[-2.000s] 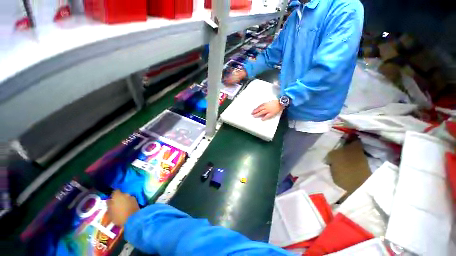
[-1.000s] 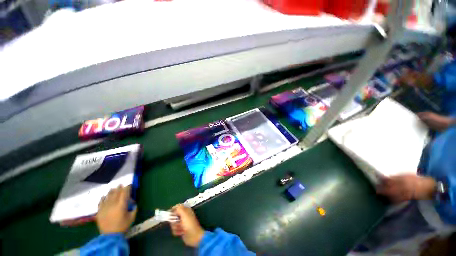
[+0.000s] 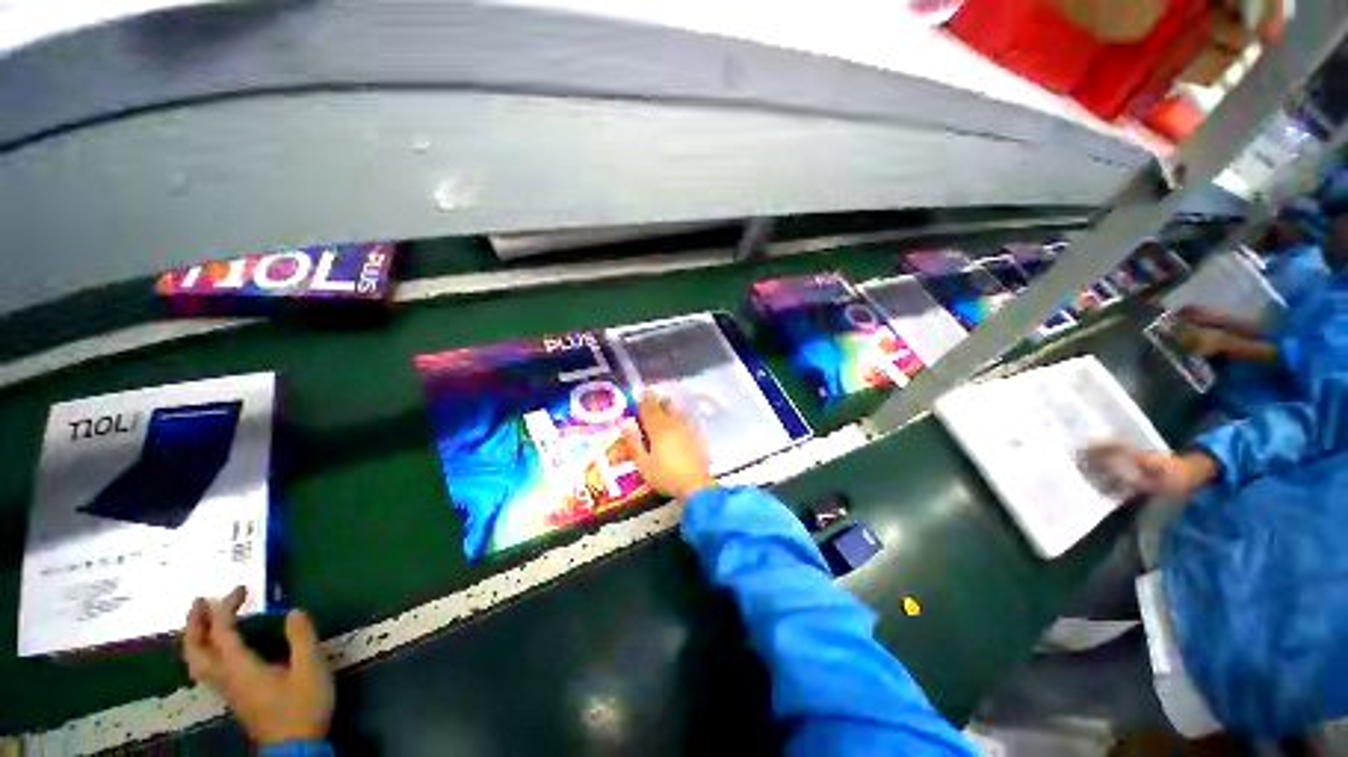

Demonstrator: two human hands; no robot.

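Observation:
A retail box with a white face (image 3: pixel 155 503) and a dark tablet picture lies flat on the green belt at the left. My left hand (image 3: pixel 263 673) is at its lower right corner, fingers spread, holding nothing. A swirl-print tablet box (image 3: pixel 510 444) lies flat in the middle. My right hand (image 3: pixel 673 448) rests on its right part, fingertips on the print beside the pale grey panel (image 3: pixel 717 388). Whether a label is under those fingers is hidden. The grey panel lies against the swirl box and has a dark blue strip on its right edge.
Another swirl box (image 3: pixel 281 277) sits on the far ledge. More boxes (image 3: pixel 840 343) run along the belt to the right. A dark blue block (image 3: pixel 853 549) and yellow disc (image 3: pixel 911 606) lie on the near bench. A worker handles a white slab (image 3: pixel 1042 451). A slanted post and overhead shelf stand close.
My right hand has moved right and up from the belt edge onto the swirl box; the white label it held no longer shows. My left hand has moved off the white box's face to its corner.

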